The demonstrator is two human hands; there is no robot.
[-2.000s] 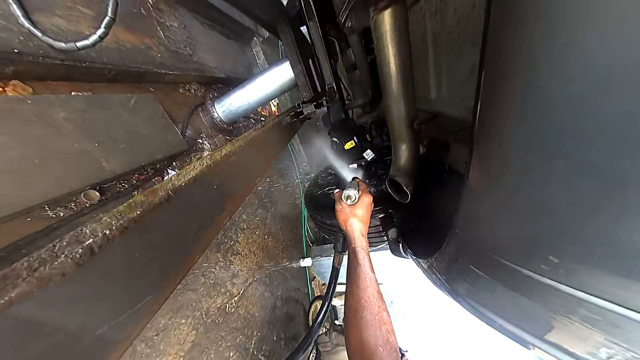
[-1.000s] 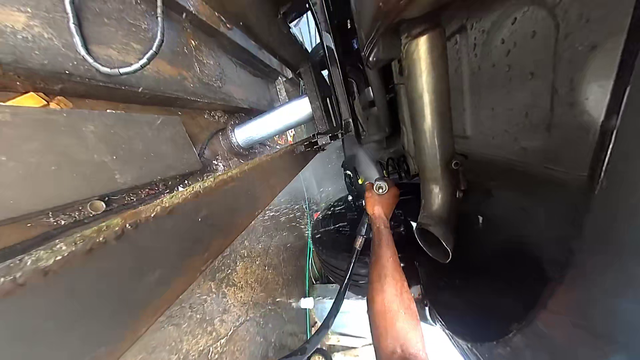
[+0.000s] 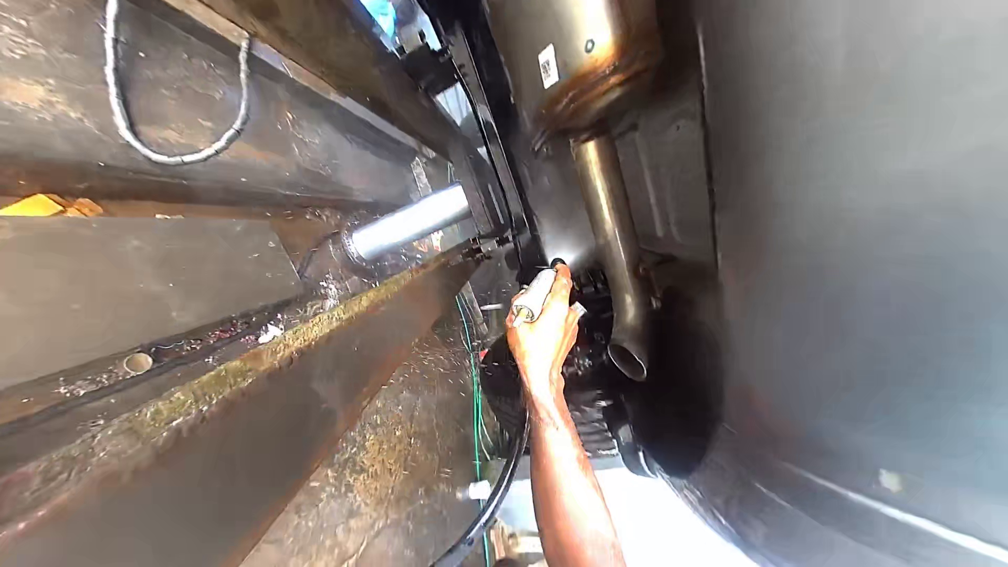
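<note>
My right hand (image 3: 543, 327) is raised near the middle of the view, its fingers closed around a spray gun (image 3: 535, 295) with a pale, round rear end. A white mist fans up from the dark nozzle tip, between a black frame rail and a metal exhaust pipe (image 3: 610, 213). From below the hand a black hose (image 3: 504, 480) curves down along the left of my forearm. The pipe's open end (image 3: 628, 362) is just right of the hand. Above it sits a muffler (image 3: 583, 55) with heat-stained metal and a printed label. My left hand is out of view.
A shiny hydraulic ram rod (image 3: 413, 220) meets the frame at the left. Long rusty steel beams (image 3: 315, 394) run diagonally below it. A looped hose (image 3: 177, 157) hangs at upper left. Green lines (image 3: 476, 394) run down beside the black hose. A large dark panel (image 3: 858, 236) fills the right.
The spray has shifted from the dark parts beneath the frame to the area between the frame rail and the exhaust pipe. The view has moved, and the muffler now shows above the pipe.
</note>
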